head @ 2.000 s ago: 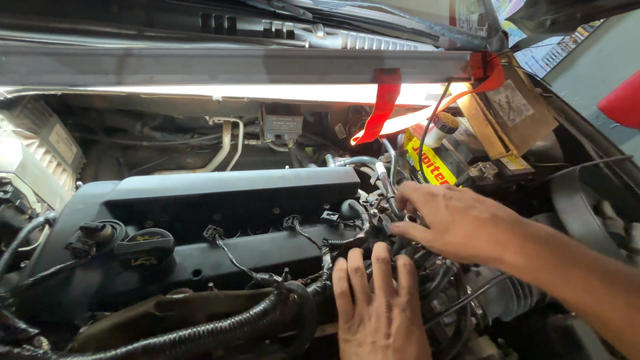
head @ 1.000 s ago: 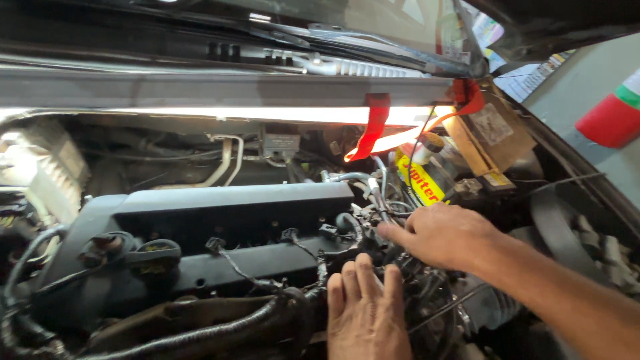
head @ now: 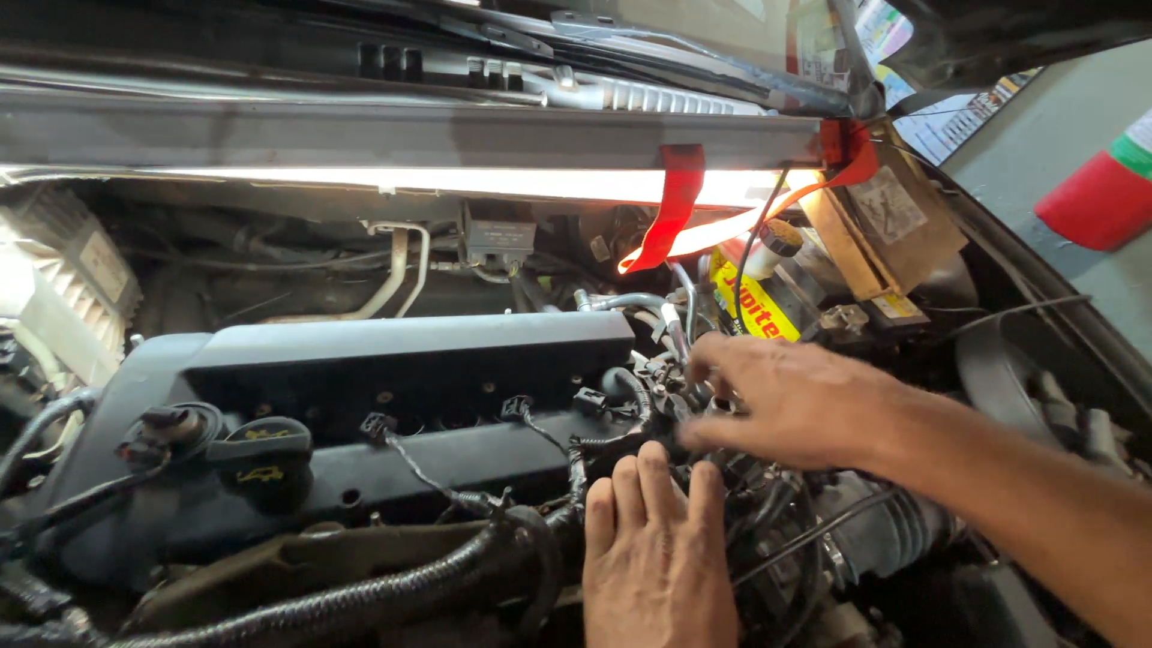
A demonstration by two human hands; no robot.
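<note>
My left hand (head: 661, 549) lies back up at the right end of the engine's valve cover (head: 423, 328), its fingertips among the wiring harness; whether it grips anything is hidden. Just above and right of it, my right hand (head: 792, 400) reaches in from the right, slightly blurred, with thumb and fingers around the hoses and wires at the cover's end; its fingertips are partly hidden. Loose ignition coil connectors (head: 376, 427) rest on the cover. A black oil filler cap (head: 263, 454) and one ignition coil (head: 171, 427) sit at the cover's left.
A lit work lamp (head: 450, 184) spans the rear of the bay, with a red strap (head: 677, 202) hanging from it. Behind my right hand stand a car battery (head: 751, 297) and a cardboard piece (head: 850, 238). A corrugated loom (head: 333, 598) crosses the front.
My right hand's thumb and fingers are spread wider apart than a second ago. My left hand stays at about the same place by the harness.
</note>
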